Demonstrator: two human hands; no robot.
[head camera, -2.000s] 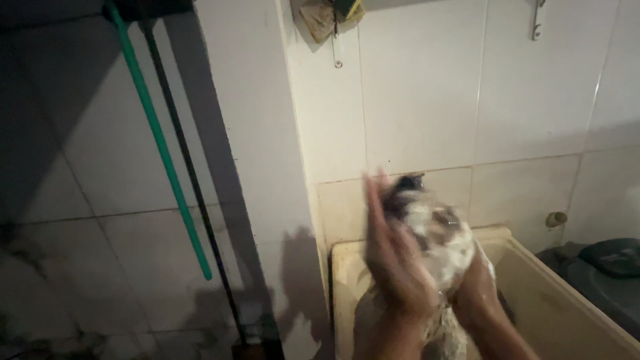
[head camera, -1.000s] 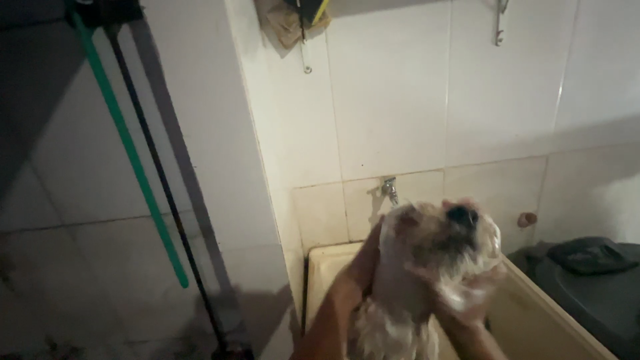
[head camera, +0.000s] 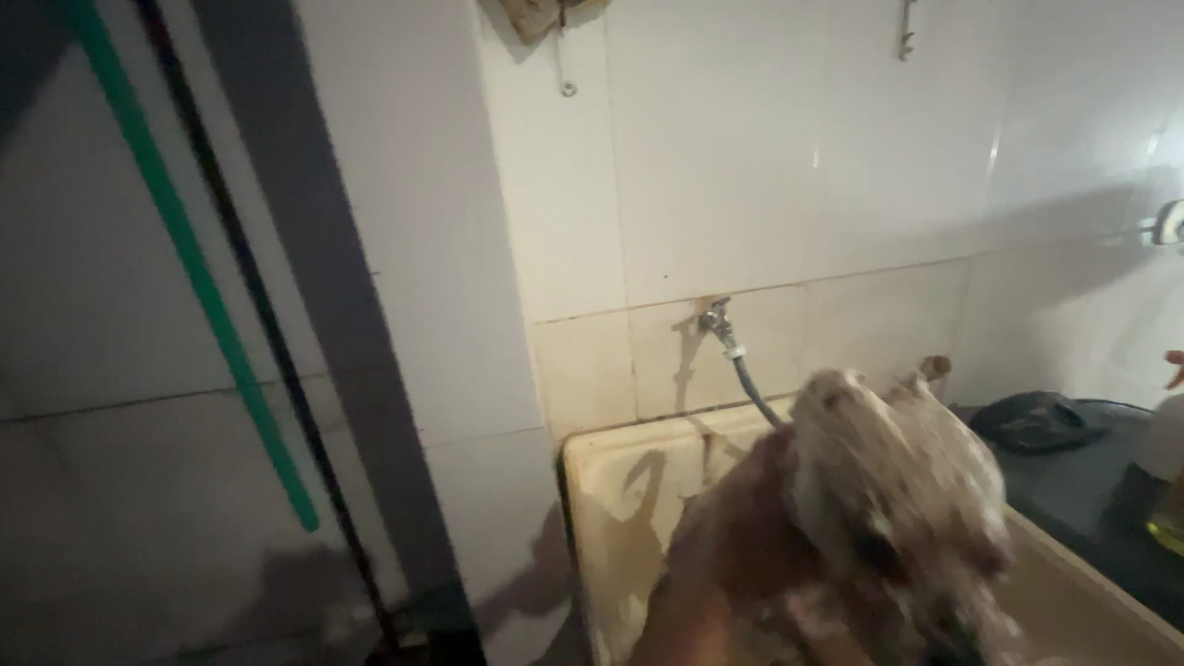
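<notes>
A small light-coated dog, wet and lathered, is held up over a cream utility sink; motion blurs its head. My left hand lies against the side of the dog's head and neck, its fingers partly hidden by the fur. Low in the view, blurred skin shows under the dog's head; whether it belongs to my right hand cannot be made out. Behind the dog, a metal tap on the tiled wall has a grey hose running down from it into the sink area.
A green pole and a dark pole lean at the left by a wall corner. Right of the sink stands a dark container or surface with a black object on top. Metal hooks hang on the wall above.
The dog's head has turned and tipped down from its raised pose a second ago. The hose at the tap shows now; the tap was seen without it a second ago.
</notes>
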